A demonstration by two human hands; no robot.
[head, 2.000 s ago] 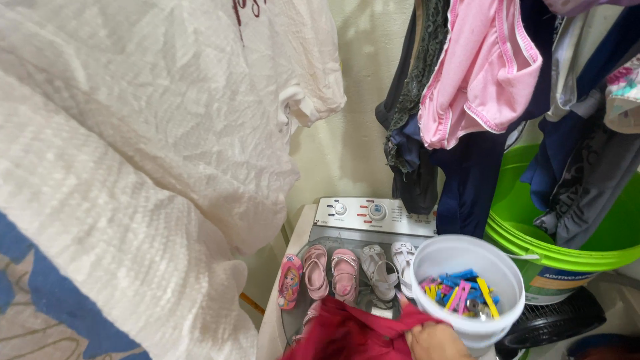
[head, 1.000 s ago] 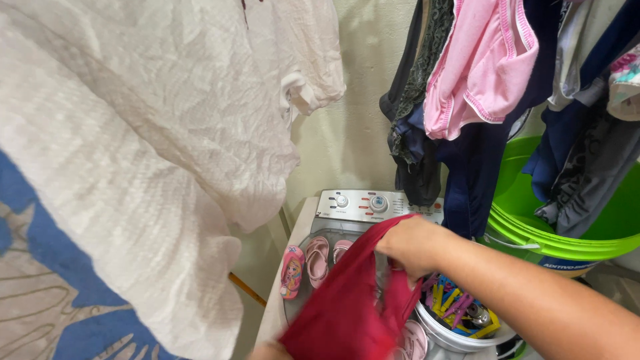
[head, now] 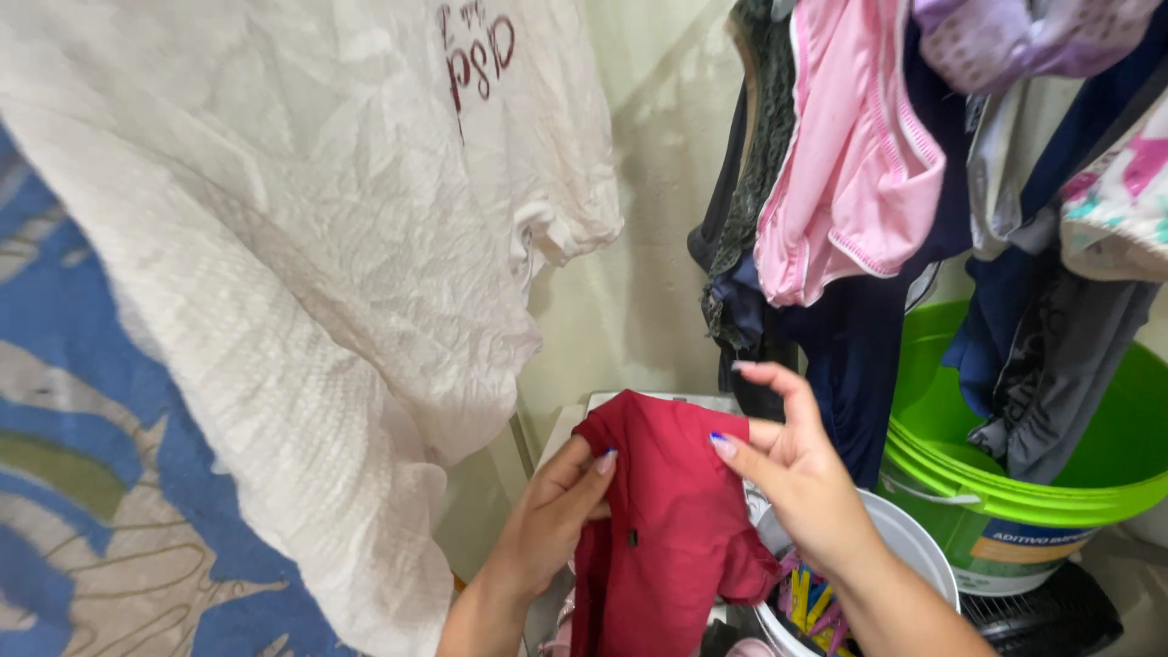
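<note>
A dark red cloth garment (head: 671,511) hangs between my two hands, low in the middle of the head view. My left hand (head: 552,516) grips its upper left edge between thumb and fingers. At its upper right edge, my right hand (head: 803,465) pinches the fabric, with the index finger raised away from it. Just below my right forearm, a white bucket (head: 940,566) holds plastic clothespins (head: 808,598) in several colours. Behind the garment, the washing machine (head: 598,399) is mostly hidden, and only parts of the shoes on it show.
A large white shirt (head: 301,228) hangs at the left, beside a blue patterned cloth (head: 55,392). Pink underwear (head: 849,155) and dark clothes (head: 849,383) hang at the upper right. Below them stands a green bucket (head: 1077,500), with a gray garment (head: 1068,374) hanging into it.
The red garment has been lifted and spread between both hands. My left hand has come fully into view, and the right forearm no longer reaches across above the white bucket.
</note>
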